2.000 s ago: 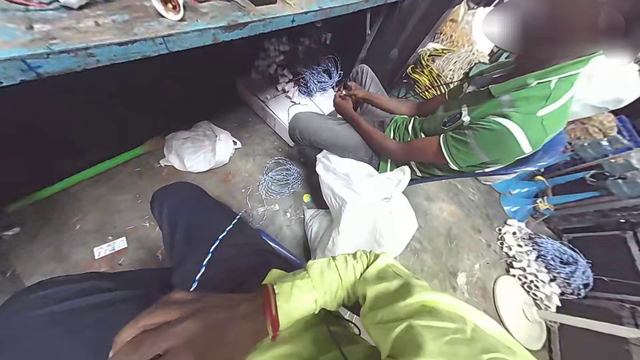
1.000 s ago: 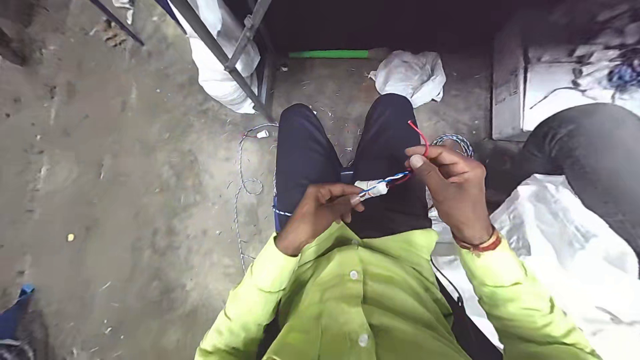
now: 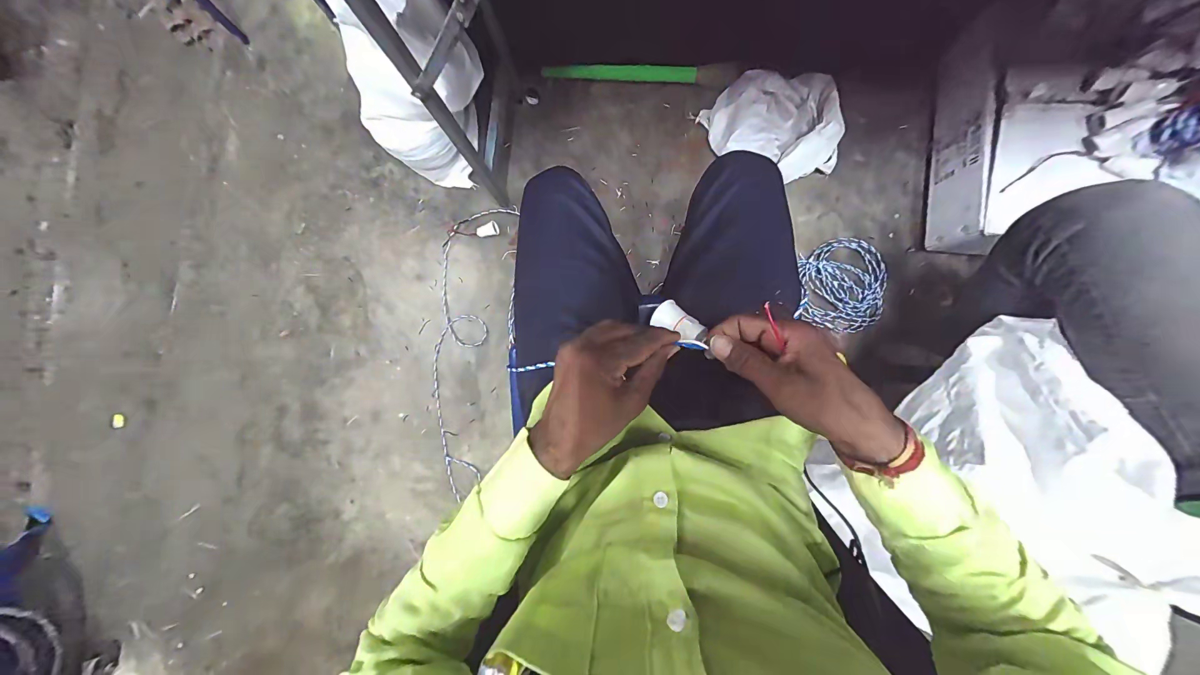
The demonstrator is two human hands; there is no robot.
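Observation:
Both my hands meet over my lap around a small white cone-shaped piece (image 3: 677, 321), perhaps a plastic fitting. My left hand (image 3: 609, 384) pinches the blue-and-white cord (image 3: 692, 345) between thumb and fingers just below the white piece. The thumb and forefinger of my right hand (image 3: 797, 370) close at the cord's other side, and a red strand (image 3: 774, 326) sticks up between its fingers. Whether the right fingers also grip the white piece is hard to see. More blue-and-white cord (image 3: 532, 367) crosses my thigh at the left.
A coil of blue-and-white cord (image 3: 844, 284) lies on the floor right of my knee. Loose cord (image 3: 438, 361) with a white piece (image 3: 487, 229) lies at the left. Around stand white bags (image 3: 783, 117), a metal frame (image 3: 427, 94), a carton (image 3: 961, 155) and a co-worker's leg (image 3: 1097, 272).
My hands have come closer together at the white piece; a second ago more cord showed between them. Two seconds ago the view was turned toward the co-worker and the bench.

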